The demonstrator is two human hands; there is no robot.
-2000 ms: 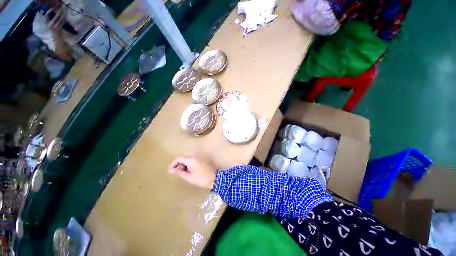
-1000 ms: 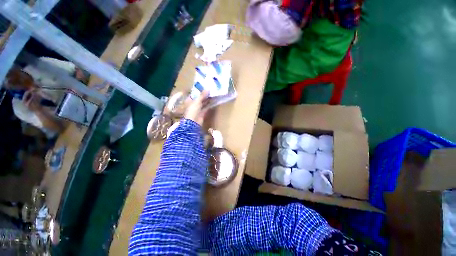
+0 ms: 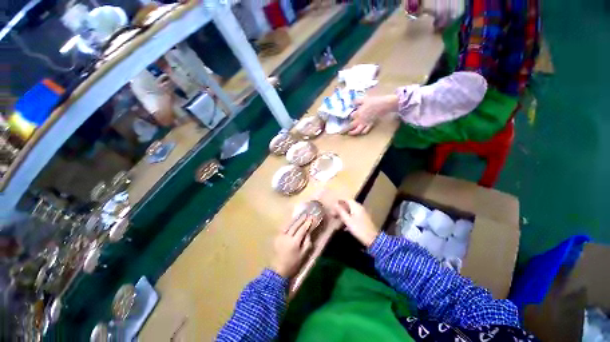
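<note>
My left hand (image 3: 291, 248) has its fingers on the near side of a round metal disc (image 3: 313, 212), low over the bench near its front edge. My right hand (image 3: 354, 220) is just right of the disc, fingers bent towards it; blur hides whether it touches or holds anything. Beyond are several gold-coloured discs with raised patterns (image 3: 289, 180), some seemingly stacked, and a pale plate with a lacy rim (image 3: 326, 167). Farther along, a white block with blue pegs (image 3: 340, 102) lies under another person's hand (image 3: 368, 113).
A crumpled white sheet (image 3: 360, 75) lies beyond the block. A green conveyor (image 3: 251, 160) with a disc on legs (image 3: 209, 170) runs at left, below a pale metal post (image 3: 251, 63). At right are a carton of white wrapped parts (image 3: 496, 230) and a blue crate (image 3: 550, 270).
My hand has left the blue-pegged block, and another person's hand is now on it. Both my hands are now together near the bench edge, at the disc. The view has shifted.
</note>
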